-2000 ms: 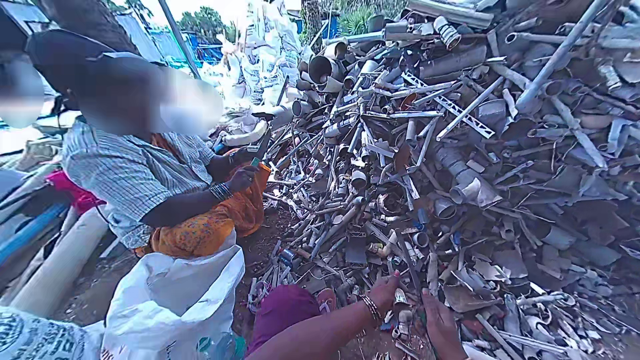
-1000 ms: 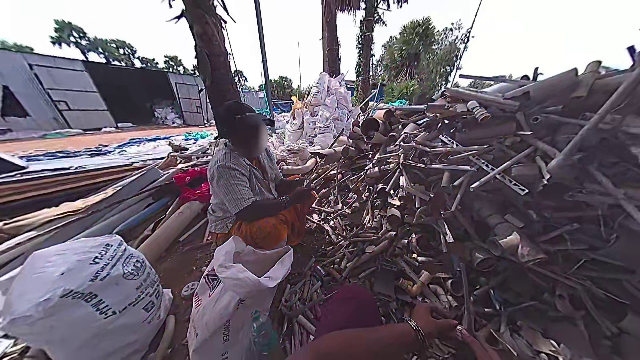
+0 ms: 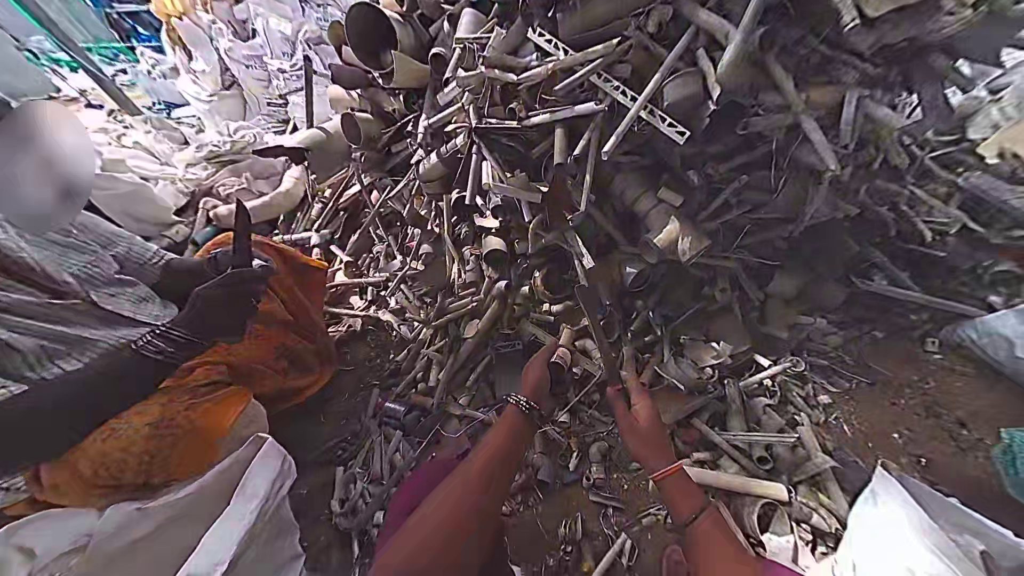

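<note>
Low over a heap of scrap plastic pipes (image 3: 472, 320), my left hand (image 3: 541, 376) is closed around a short pipe piece (image 3: 562, 358) with a dark band. To its right, my right hand (image 3: 636, 408) grips a long dark blade (image 3: 598, 332) that points up and away from me. The blade stands beside the pipe piece, with a small gap between them. Bracelets circle my left wrist, and an orange band is on my right. Loose pipe bits and fittings lie under and around both hands.
At the left a co-worker in an orange cloth (image 3: 280, 336) sits holding an upright dark blade (image 3: 242, 232). White sacks stand at the lower left (image 3: 184, 520) and lower right (image 3: 920, 520). More filled sacks (image 3: 256, 64) are piled behind. Large pipes (image 3: 372, 36) top the heap.
The view has swung down and closer to the heap since one second ago. Both my hands now show fully, farther out over the pipes than in that frame.
</note>
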